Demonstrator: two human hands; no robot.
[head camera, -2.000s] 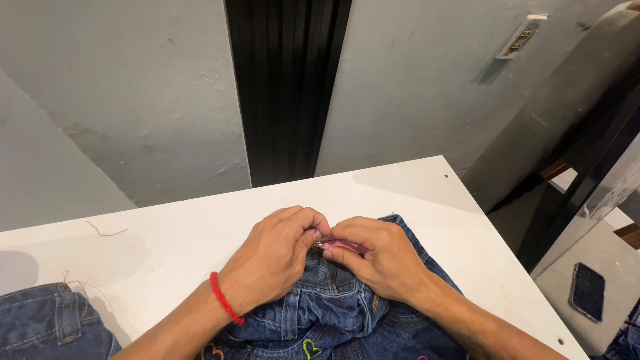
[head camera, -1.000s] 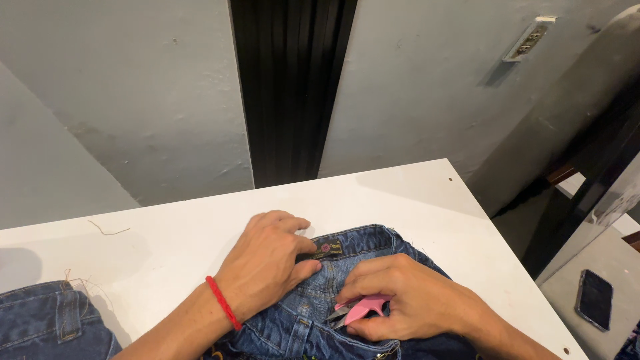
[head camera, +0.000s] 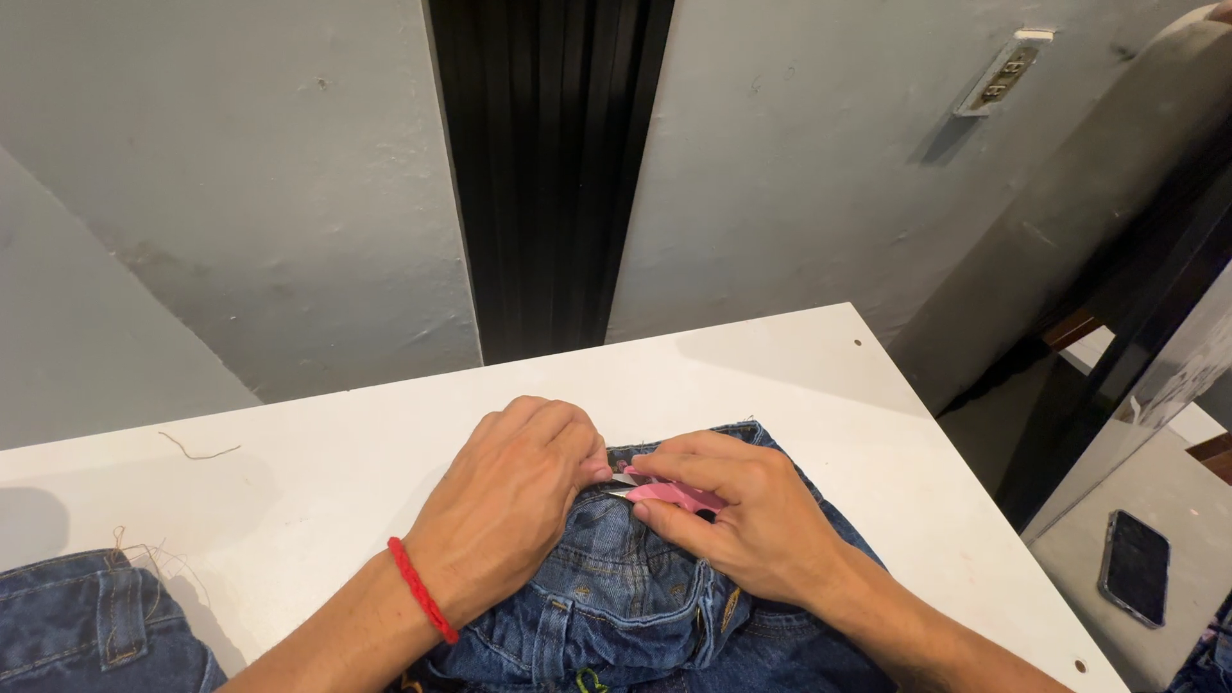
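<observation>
Blue denim jeans (head camera: 616, 616) with colored embroidery lie waistband up at the front of the white table. My left hand (head camera: 515, 491), with a red braided bracelet at the wrist, pinches the inside back of the waistband; its fingertips hide the exact spot held. My right hand (head camera: 736, 510) holds small pink-handled thread snips (head camera: 674, 493). The metal blades point left and meet the waistband right beside my left fingertips. What lies between the blades cannot be made out.
Another piece of denim (head camera: 72, 626) with loose threads lies at the left front of the white table (head camera: 318, 433). A thread scrap (head camera: 197, 449) is behind it. Grey walls and a black panel (head camera: 549, 173) stand behind. A phone (head camera: 1136, 568) lies beyond the right edge.
My right hand has moved the pink snips up from the front of the jeans to the back of the waistband, beside my left hand, which has closed on the waistband.
</observation>
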